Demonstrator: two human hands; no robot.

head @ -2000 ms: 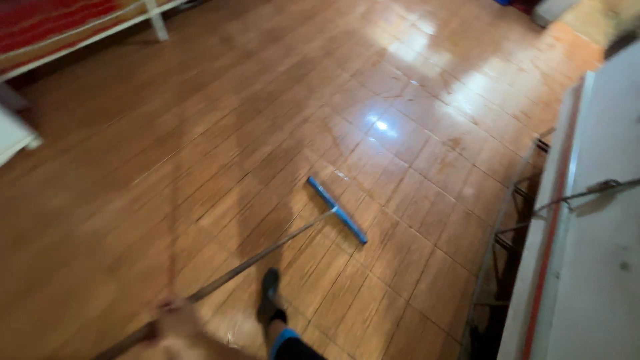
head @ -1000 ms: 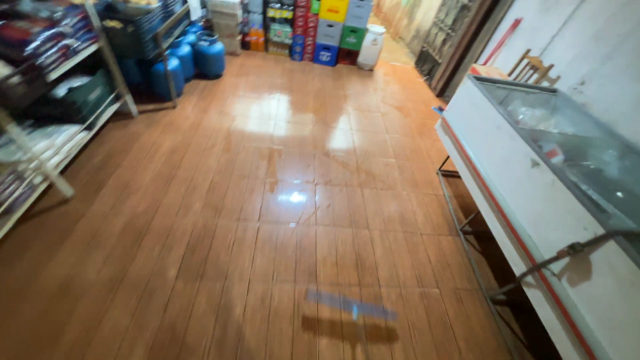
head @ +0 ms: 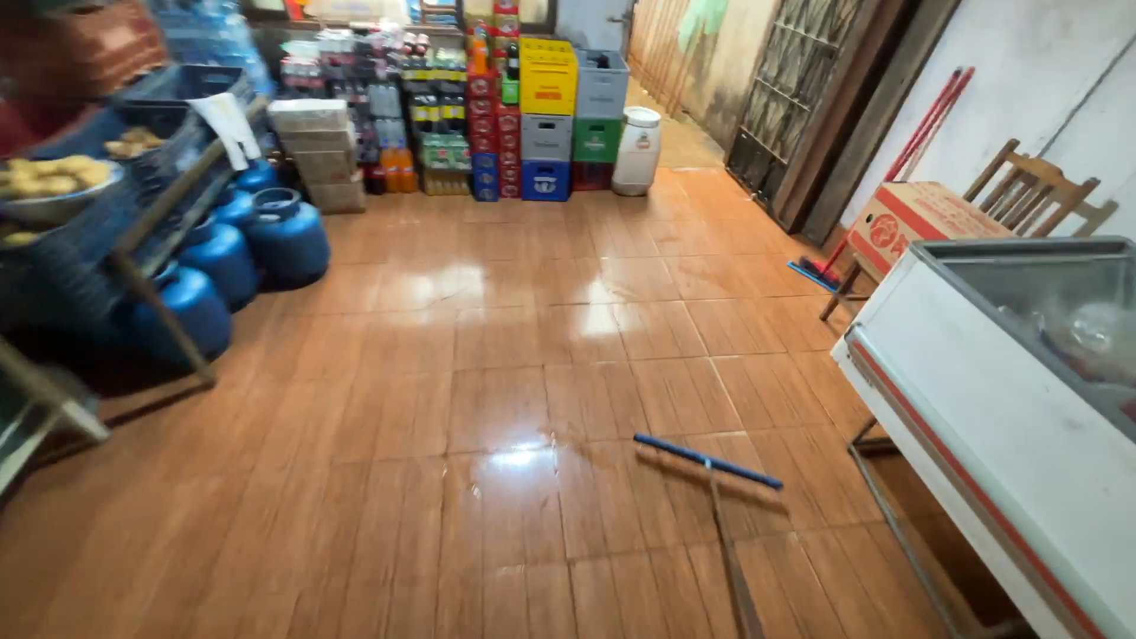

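A floor squeegee with a blue head (head: 707,461) is at the lower right of the view, over the wet, shiny wood-look tile floor (head: 390,524). Its long thin handle (head: 730,559) runs down and leaves the frame at the bottom edge. Neither of my hands is in view, so what holds the handle is hidden. Thin wet streaks and bright reflections mark the tiles ahead of the blue head.
Right: a white chest freezer (head: 994,426) on a metal frame, a wooden chair (head: 1034,182) bearing a carton (head: 923,222). Left: blue gas cylinders (head: 288,235) under a produce rack (head: 160,328). Back: stacked crates (head: 546,138), a white drum (head: 637,151), an open doorway.
The view has swung up toward the back of the room. The hand on the squeegee handle and the foot seen two seconds ago are out of frame.
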